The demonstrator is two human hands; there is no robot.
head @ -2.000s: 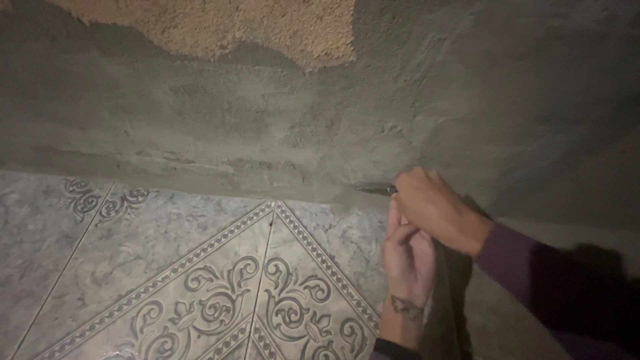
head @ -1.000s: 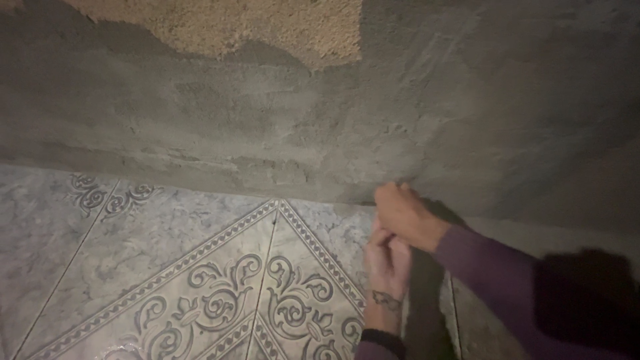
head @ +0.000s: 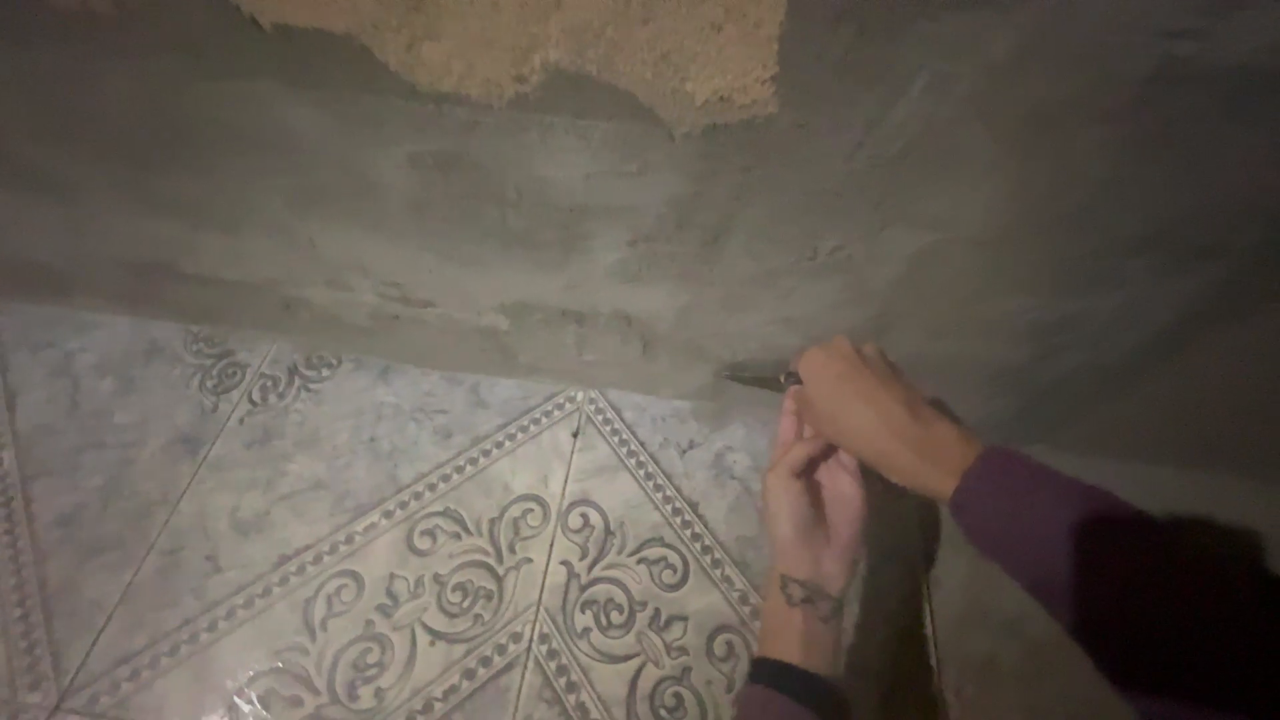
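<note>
My right hand (head: 868, 415) is closed around the dark handle of a small pointed trowel or similar blade (head: 757, 379). The blade points left, flat near the foot of a grey plastered wall (head: 560, 220), just above the patterned floor tiles (head: 480, 560). Below it my left hand (head: 812, 500) is palm up with curled fingers, its fingertips close to the handle and my right hand. Whether those fingertips touch the tool cannot be told. A tattoo or thin band shows on the left wrist, above a dark cuff.
Rough, tan unplastered surface (head: 600, 50) shows at the top of the wall. The wall meets the tiles along an edge running across the view. Tile joints cross the floor, and a dark shadow lies right of my left arm.
The blade showed two seconds ago, was hidden by my right hand one second ago, and is visible again. Since one second ago, both hands have moved slightly right.
</note>
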